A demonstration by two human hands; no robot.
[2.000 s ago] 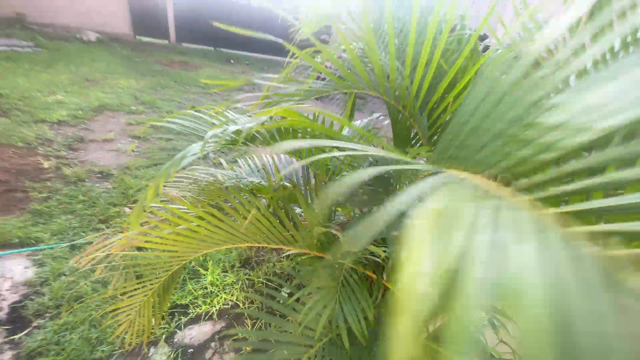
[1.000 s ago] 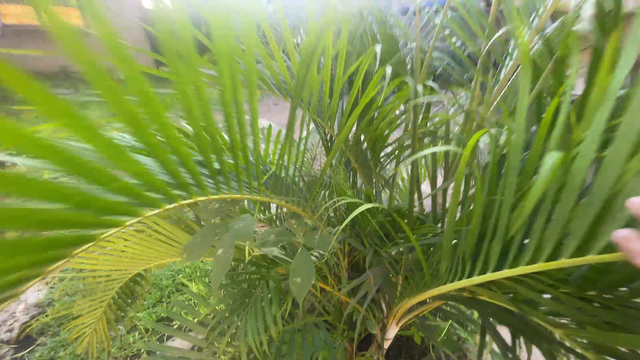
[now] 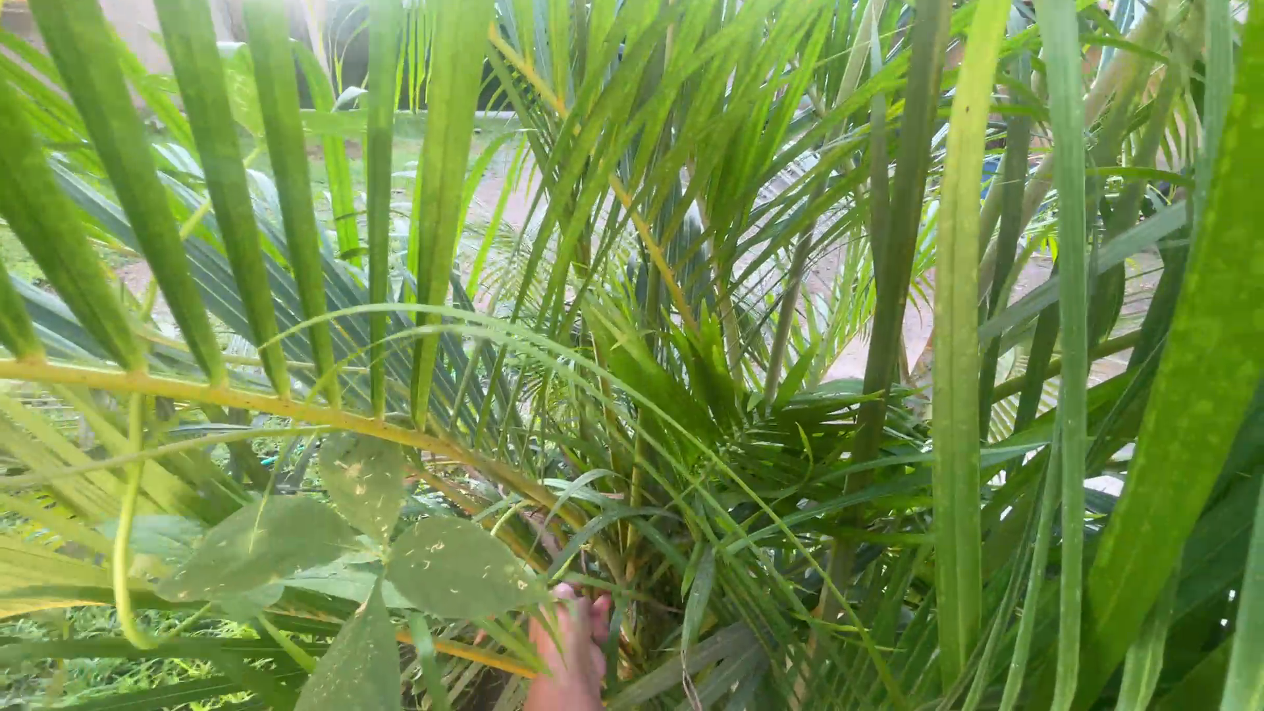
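Observation:
At the bottom centre, what looks like my left hand (image 3: 568,647) reaches in at the base of a clumping palm (image 3: 632,553). Its fingers are curled, and leaves and thin stems partly cover it; whether it holds a stem is not clear. Just left of the hand, a plant with broad, spotted oval leaves (image 3: 459,568) grows among the fronds. A yellow-orange frond midrib (image 3: 267,400) arches over from the left towards the clump. A thin pale-green curled stem (image 3: 126,533) hangs from that midrib at the far left. My right hand is out of view.
Long palm leaflets (image 3: 958,346) hang close in front on the right. More upright fronds stand across the middle. Grass (image 3: 79,662) shows at the lower left, and a wall (image 3: 109,35) lies behind at the upper left.
The view has moved in closer to the palm's base. A hand now shows low at the centre; one second ago only fingers showed at the right edge.

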